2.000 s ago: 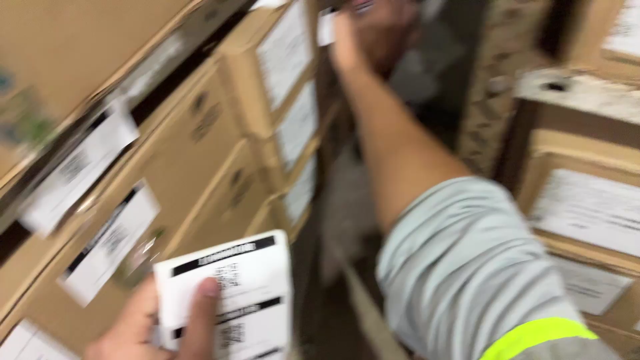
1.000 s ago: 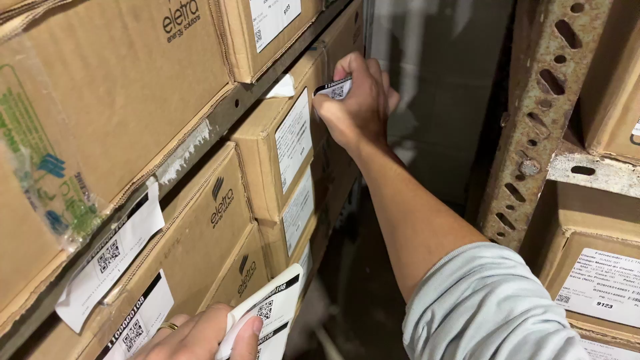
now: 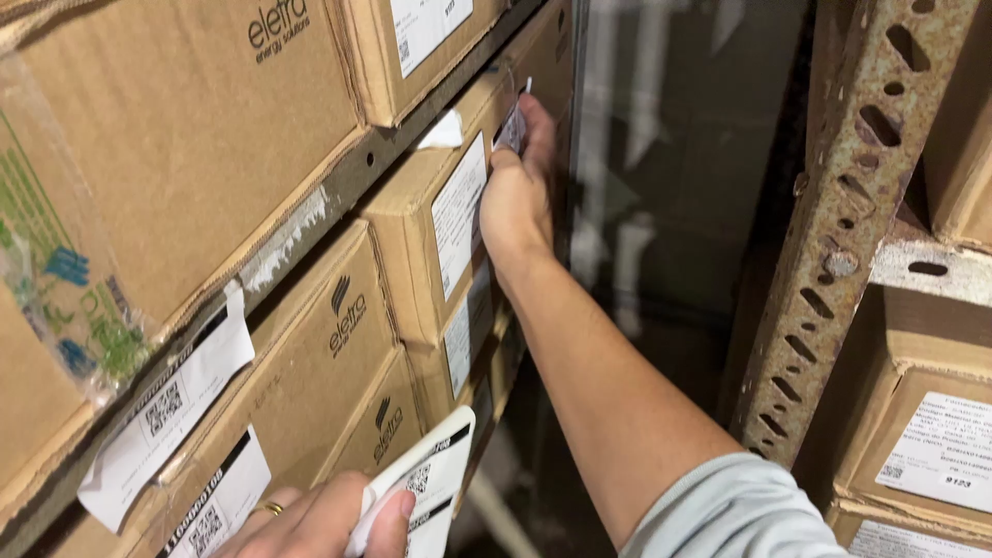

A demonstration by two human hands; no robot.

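My left hand (image 3: 333,519), with a ring on one finger, grips a folded stack of white printed labels (image 3: 434,473) at the lower middle. My right hand (image 3: 527,170) reaches far along the left shelf and holds a small printed label (image 3: 510,130) between thumb and fingers, against or very near the side of a cardboard box (image 3: 542,54). Whether the label touches the box cannot be told. Just nearer stands a box with a white label sheet (image 3: 460,213) on its end. A loose-edged label (image 3: 174,403) hangs from the shelf edge at the left.
A metal shelf beam (image 3: 291,232) with torn paper residue runs between stacked cardboard boxes (image 3: 186,139). On the right stand a rusty perforated steel upright (image 3: 852,194) and another shelf with labelled boxes (image 3: 891,434). A narrow dark gap lies between the racks.
The blurred view has steadied and moved nearer the left boxes. My right hand has turned, its fingers now flatter along the box side with the small label. My left hand still holds the label stack.
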